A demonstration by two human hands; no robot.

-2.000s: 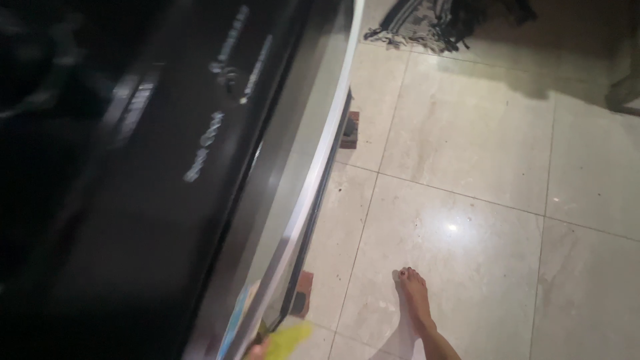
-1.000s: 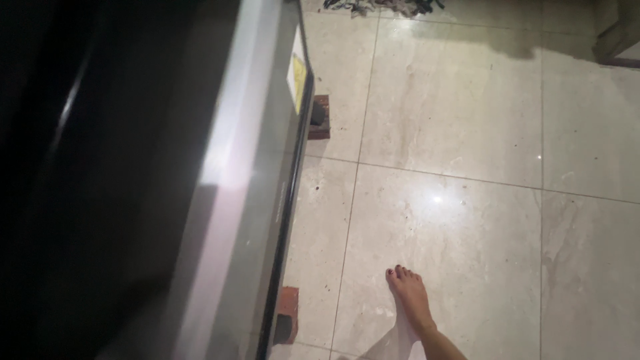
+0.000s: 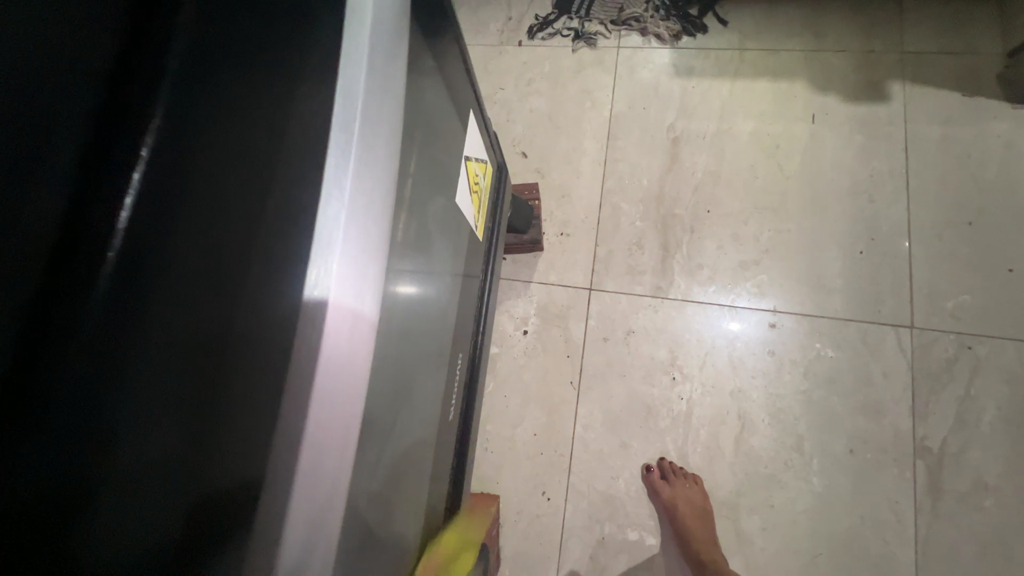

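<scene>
A blurred yellow cloth (image 3: 454,546) shows at the bottom edge of the head view, against the lower part of a dark glass appliance door (image 3: 416,320). The fingers on it are barely visible, and which hand they belong to cannot be told. Neither of my hands shows clearly. A broad metal handle (image 3: 344,264) runs along the door. Near the door's far side is a white and yellow warning sticker (image 3: 477,180). The door bears small writing beside its dark edge.
Under the appliance, a black foot rests on a reddish block (image 3: 526,236); another block (image 3: 490,512) is nearer. A bare foot (image 3: 686,512) stands on the tiled floor (image 3: 744,200). A fringed black and white textile (image 3: 624,20) lies at the top.
The yellow cloth, at the lower edge two seconds ago and out of sight one second ago, shows again at the bottom. The view has shifted from the appliance's top panel toward its door.
</scene>
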